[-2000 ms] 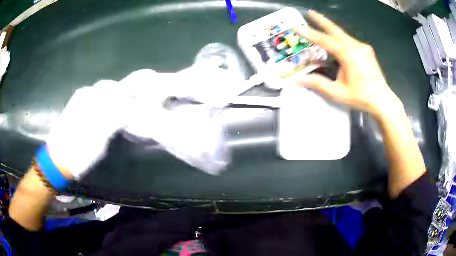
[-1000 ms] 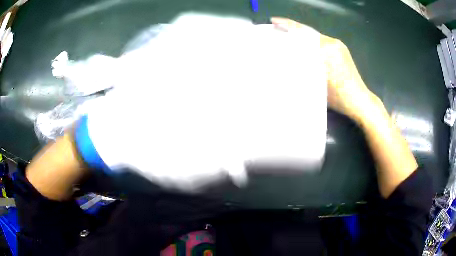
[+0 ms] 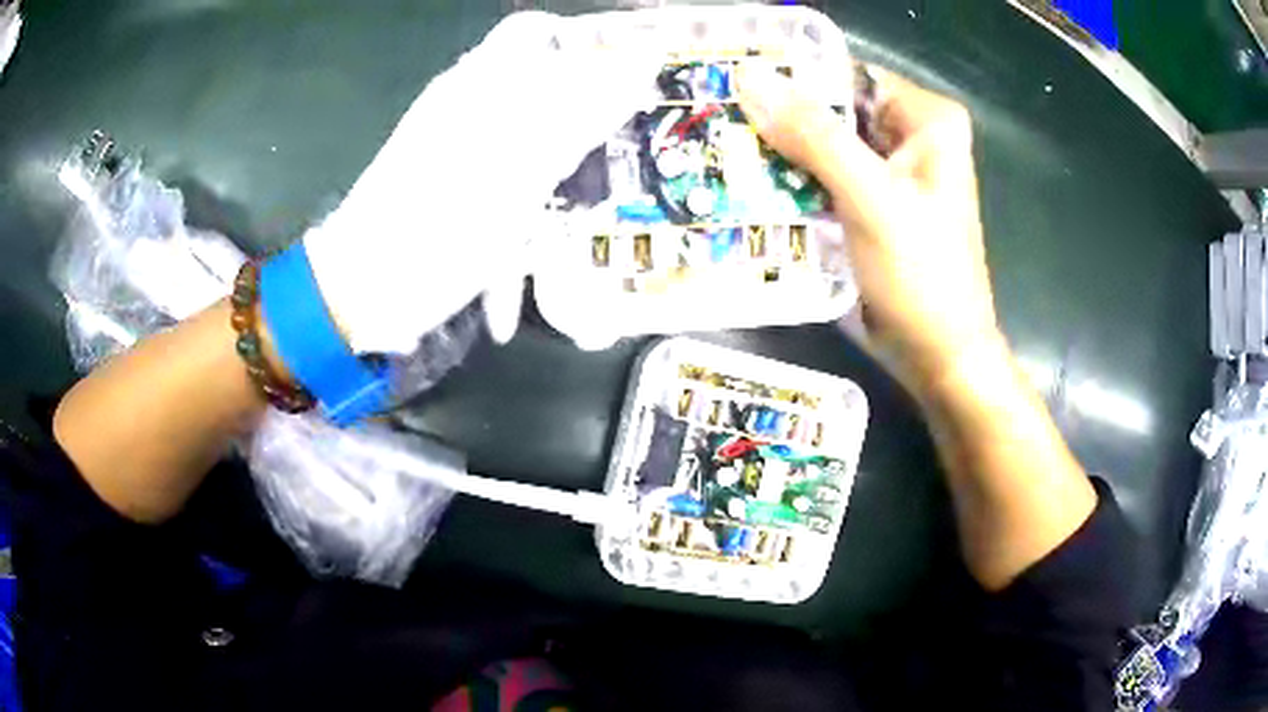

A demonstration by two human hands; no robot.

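Observation:
An open white power strip housing [image 3: 695,299] is held up close, its wires, green board and brass contacts facing me. My left hand [image 3: 445,181], in a white glove with a blue wrist band, grips its left side. My bare right hand [image 3: 904,209] grips its right side, thumb over the inside near the top. A second open housing [image 3: 733,470] lies below it, also insides up. Its white cord [image 3: 535,495] runs left to a clear plastic bag [image 3: 355,501].
The dark green glossy bench [image 3: 1029,264] lies under everything. Another clear bag [image 3: 132,264] with metal prongs showing lies at the far left. White units [image 3: 1235,299] and wrapped cords [image 3: 1224,487] are at the right edge. A pink patch shows on my dark clothing.
The blurred white shell that filled the middle is now held with its insides facing me. The second open housing shows below it. A bag now lies at the lower left.

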